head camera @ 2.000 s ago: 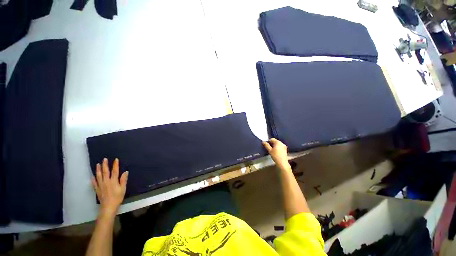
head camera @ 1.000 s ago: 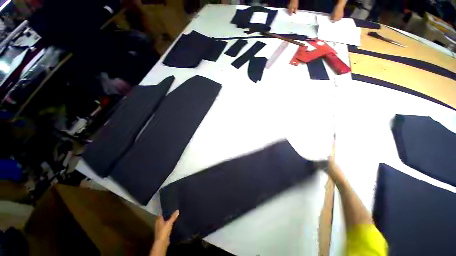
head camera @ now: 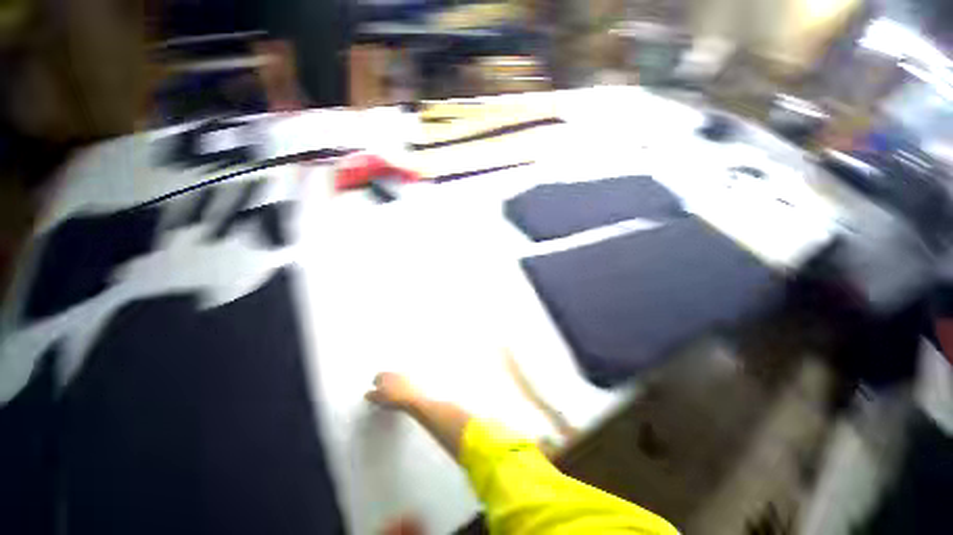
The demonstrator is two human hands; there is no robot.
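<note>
A large dark cloth panel (head camera: 209, 418) covers the lower left of the white table (head camera: 418, 282). Its right edge runs steeply down to the picture's bottom. My right hand (head camera: 393, 391) is over the white surface, to the right of that edge and apart from it. Its fingers look bunched, with no cloth visible in them, but blur hides the detail. A small blurred skin-toned patch at the bottom edge may be part of my left hand (head camera: 402, 526); its fingers cannot be made out.
Two dark cloth stacks lie to the right, a larger one (head camera: 658, 298) below a smaller one (head camera: 596, 206). Dark pieces (head camera: 89, 256) lie at the left. Red pieces (head camera: 371, 170) and tan patterns (head camera: 470, 123) are at the far side. Blurred people's hands or arms (head camera: 277, 75) show beyond the table.
The view has swung round and blurred. The panel that both hands held is no longer in my right hand; dark cloth now lies at the left. My left hand has nearly left the picture.
</note>
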